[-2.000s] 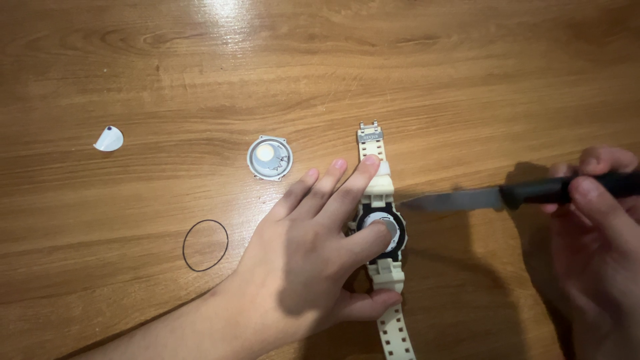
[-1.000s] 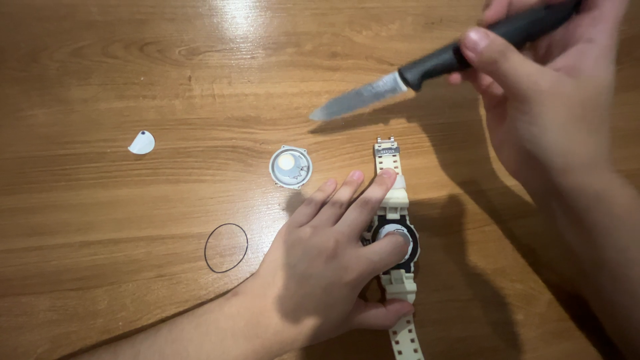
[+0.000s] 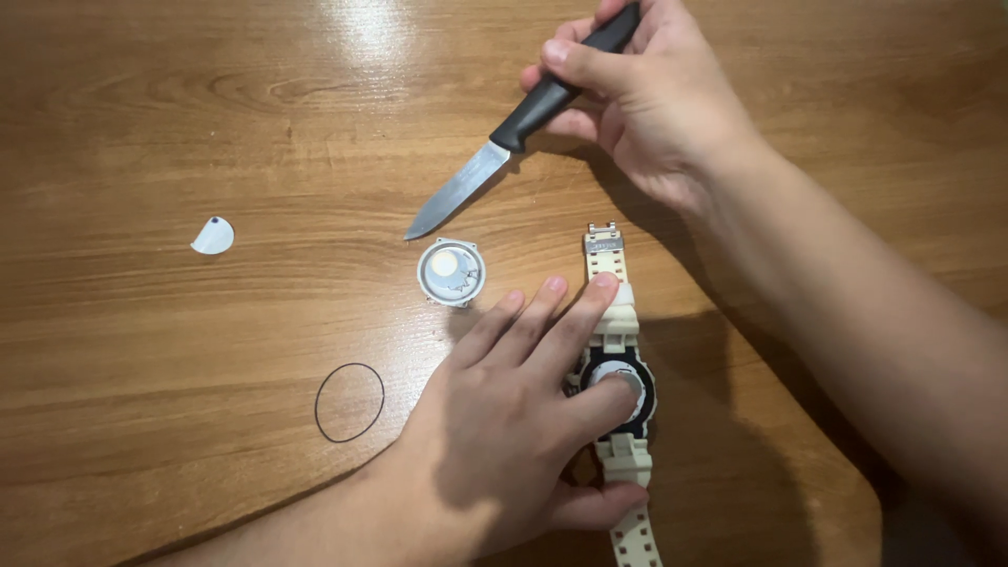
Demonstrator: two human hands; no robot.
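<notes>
My left hand (image 3: 535, 402) is spread over a cream wristwatch (image 3: 624, 461) lying lengthwise on the wooden table, with fingertips on its strap and a finger on the round opening of the case. By its black handle, my right hand (image 3: 646, 94) holds a small knife (image 3: 461, 189); the blade slants down-left, its tip near the table surface. Just below the tip sits a round metal watch back (image 3: 452, 273) with a pale disc inside. Part of the watch case is hidden under my left hand.
A thin black rubber ring (image 3: 316, 405) lies left of my left wrist. Farther up and left is a small pale, partly round piece (image 3: 214, 236) with a dark dot. The wooden table's near edge (image 3: 260, 509) runs beside my left forearm.
My right hand has moved the knife from beside the watch, at the right, up and left to above the metal watch back. My left hand stays on the watch.
</notes>
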